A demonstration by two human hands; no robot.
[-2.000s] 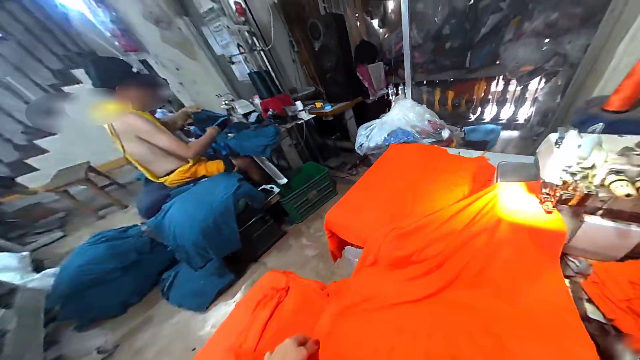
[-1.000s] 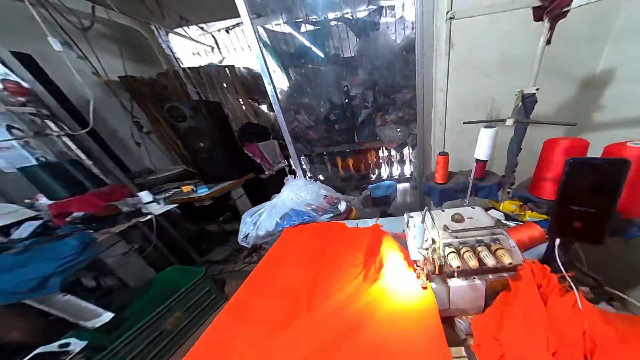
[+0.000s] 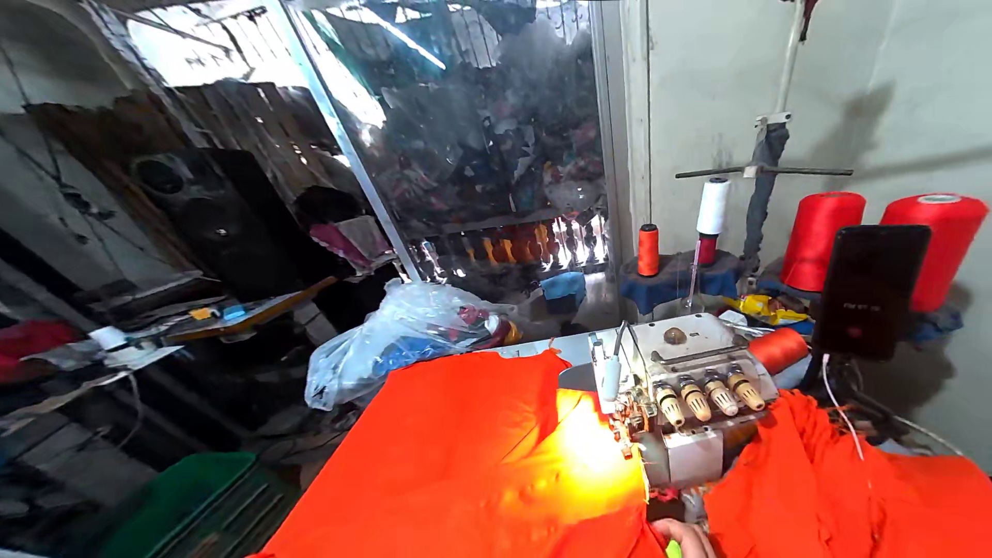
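Bright orange fabric (image 3: 442, 434) lies spread over the table, its right part under the lit needle area of a white overlock sewing machine (image 3: 697, 349). My right hand (image 3: 686, 536) shows only in part at the bottom edge, just below the machine. Its fingers are curled at the fabric's right edge, and a small lime-green thing shows beneath them; what that is cannot be told. My left hand is out of view. More orange fabric (image 3: 837, 488) is heaped to the right of the machine.
Behind the fabric sits a clear plastic bag (image 3: 387, 333). Red thread cones (image 3: 823, 240), an orange spool (image 3: 648, 249) and a white spool (image 3: 713, 205) stand at the back right. A phone (image 3: 874, 291) with a white cable is upright there. Low left is a green crate (image 3: 186, 496).
The view has swung right, leaving the seated person out of frame. A hand seen on the fabric at the bottom two seconds ago is gone there; my right hand now shows below the machine.
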